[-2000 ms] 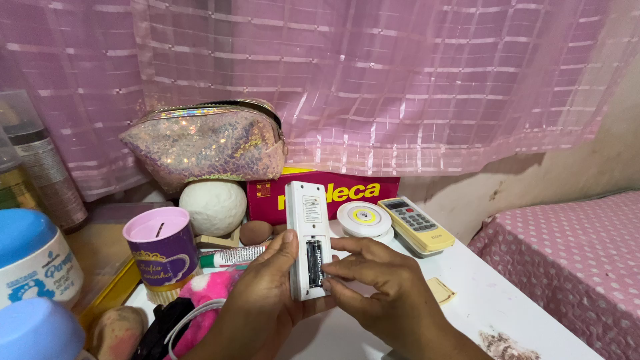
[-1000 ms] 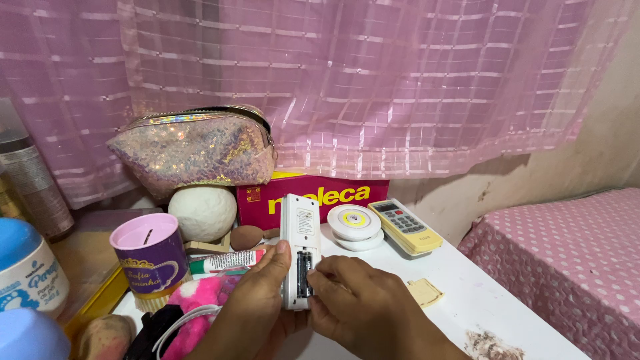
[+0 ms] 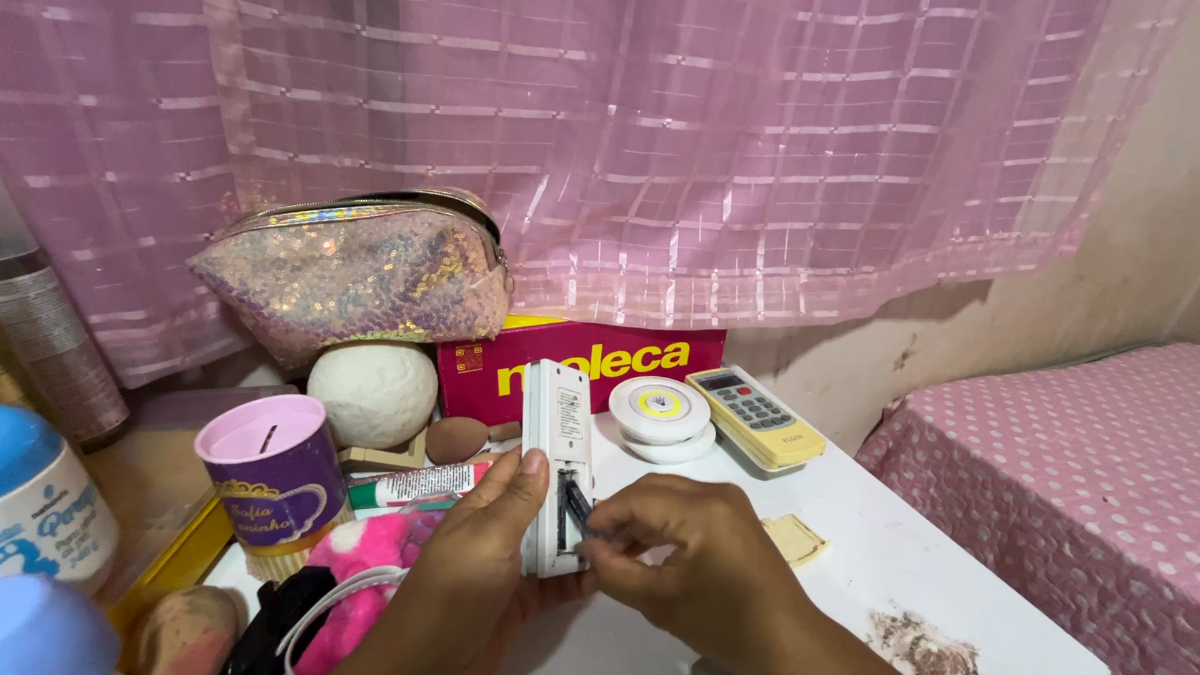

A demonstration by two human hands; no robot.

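Note:
My left hand [image 3: 502, 530] holds a white remote control [image 3: 570, 412] upright, its back turned towards me. The battery compartment in its lower half is uncovered. A dark cylindrical battery [image 3: 578, 506] sits tilted, partly out of the compartment, and the fingers of my right hand [image 3: 666, 548] grip its lower end. Beside my right hand lies a small yellowed plastic cover [image 3: 793, 541] on the white table. Farther back is a yellowed remote control [image 3: 756, 419] with grey keys and one red key.
Stacked round white devices [image 3: 660, 412] stand before a magenta box [image 3: 647, 356]. A sequined pouch [image 3: 366, 272], a white ball [image 3: 373, 394], a purple tin [image 3: 272, 473], a tube [image 3: 422, 485] and pink plush [image 3: 361, 553] crowd the left. A pink-covered bed [image 3: 1050, 450] is at right.
The battery, lying in the compartment earlier, is now tilted partly out of it between my right fingers. My left hand keeps hold of the white remote.

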